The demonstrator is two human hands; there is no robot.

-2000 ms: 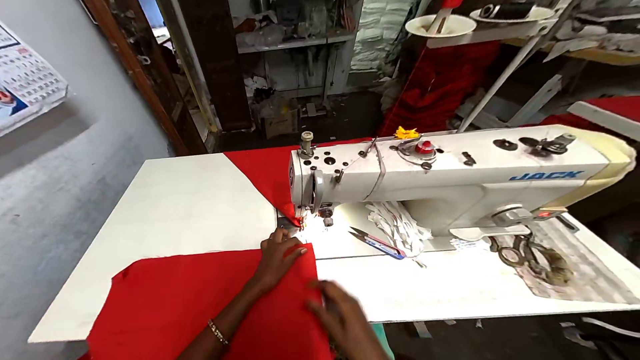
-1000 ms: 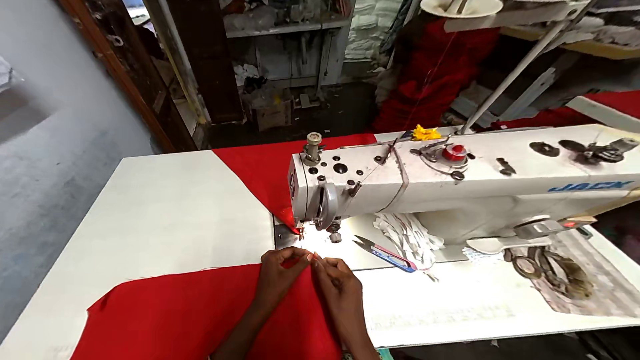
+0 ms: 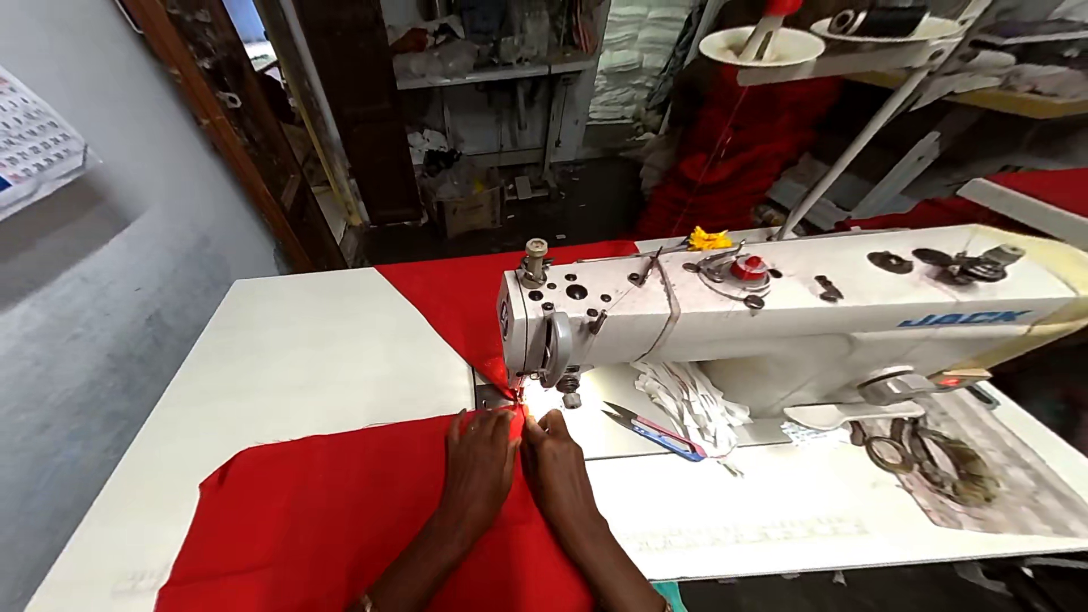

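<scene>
A white Jack sewing machine (image 3: pixel 790 314) stands on the white table. Red cloth (image 3: pixel 323 510) lies in front of its needle, and another red piece (image 3: pixel 450 297) spreads behind, narrowing to the presser foot (image 3: pixel 518 394). My left hand (image 3: pixel 480 467) presses on the front cloth just before the foot, fingertips near its edge. Beside it, my right hand (image 3: pixel 557 472) pinches the cloth's right edge, with fingertips close to the needle area. Thread snips (image 3: pixel 654 432) with blue and pink handles lie right of the hands.
White fabric strips (image 3: pixel 693 404) lie under the machine arm. Scissors (image 3: pixel 914 459) rest on a patterned cloth at the right. A yellow flower (image 3: pixel 709 239) sits on the machine's back edge, near the thread stand's pole (image 3: pixel 858 149). A calendar (image 3: pixel 38 140) hangs on the left wall.
My right hand was off to the right of the cloth edge two seconds ago, then came to the edge beside my left hand. Both hands are now slightly nearer the presser foot.
</scene>
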